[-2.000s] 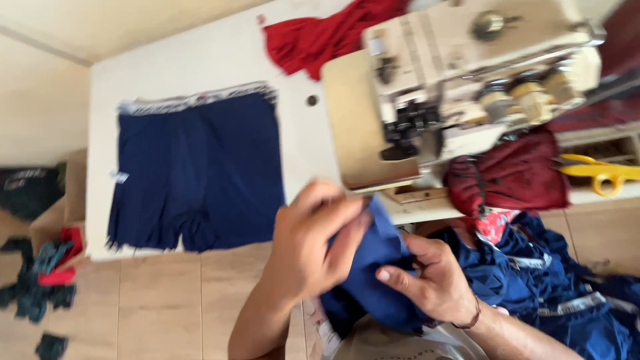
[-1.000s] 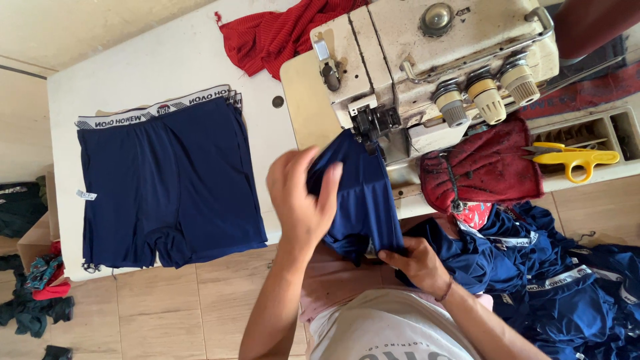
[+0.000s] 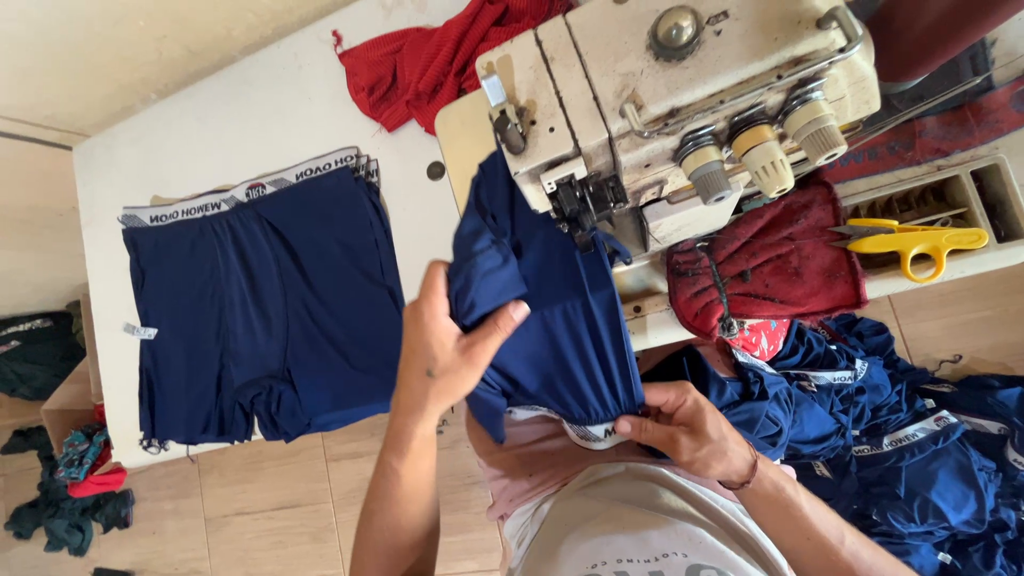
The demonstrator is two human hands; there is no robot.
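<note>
Navy boxer briefs [image 3: 560,320] lie partly under the presser foot of an industrial sewing machine [image 3: 680,96]. My left hand [image 3: 448,344] grips a folded part of the fabric between thumb and fingers, at the side left of the foot. With thumb and fingers, my right hand [image 3: 692,428] pinches the garment near its printed waistband [image 3: 596,434], which hangs off the table's edge. Left of the machine, a neat stack of navy boxer briefs [image 3: 264,312] lies flat on the white table [image 3: 200,136], waistbands at the far side.
Red ribbed cloth [image 3: 416,68] lies behind the machine's left end. A dark red cloth pouch [image 3: 764,264] and yellow thread snips [image 3: 920,240] are at right, by a parts tray [image 3: 996,192]. More navy garments [image 3: 904,456] are heaped below right. Fabric scraps [image 3: 72,488] lie on the floor at left.
The briefs, held in both hands away from the machine at first, are now at the presser foot. My left hand, raised with fingers spread one second ago, has lowered onto the fabric.
</note>
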